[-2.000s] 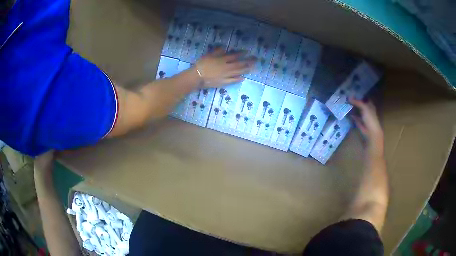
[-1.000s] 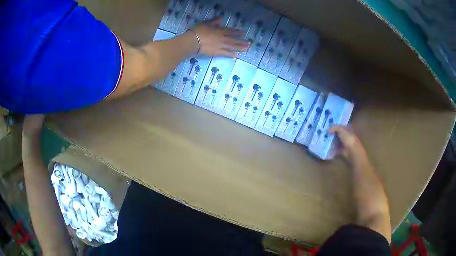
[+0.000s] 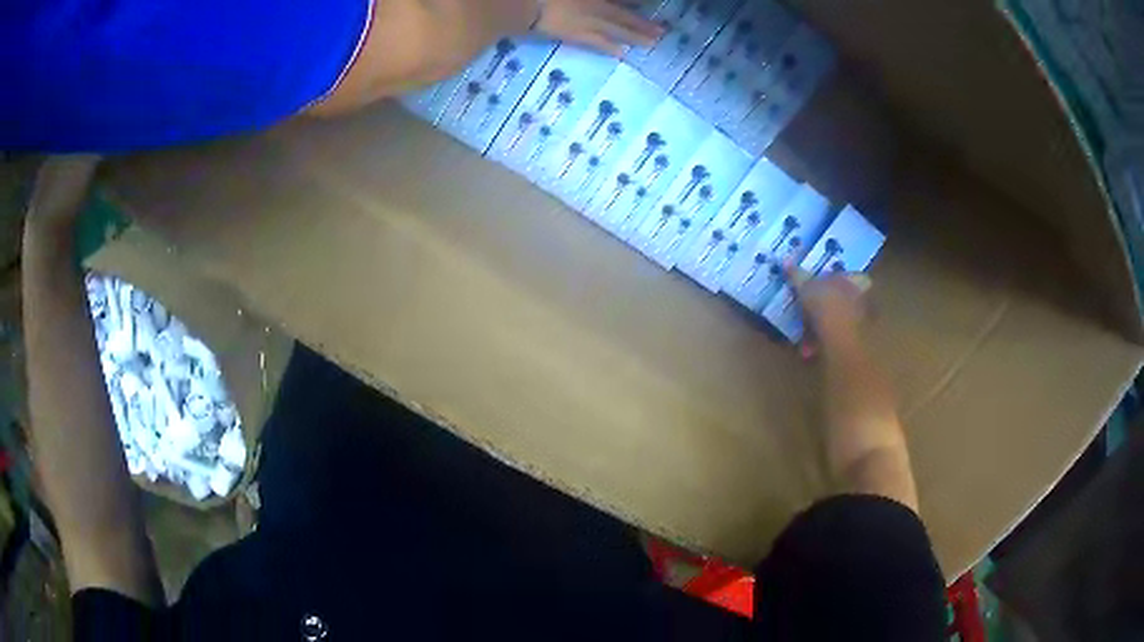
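Note:
Small white-blue retail boxes (image 3: 649, 157) lie in two rows inside a large open brown shipping carton (image 3: 502, 364). My right hand (image 3: 831, 307) holds the last retail box (image 3: 843, 238) at the right end of the nearer row, fingers on its lower end, beside the neighbouring box. My left forearm runs up the left edge, outside the carton; my left hand is hidden behind the other worker's blue sleeve or the carton edge.
Another person's blue sleeve (image 3: 176, 69) and arm reach in from the upper left, with their hand (image 3: 596, 21) on the farther row. A carton of loose white plastic parts (image 3: 163, 383) stands at lower left. A red stool (image 3: 709, 583) shows below the carton.
My right hand has brought the box from the carton's right side down to the end of the nearer row. The view has shifted, and the boxes and other person's hand appear higher.

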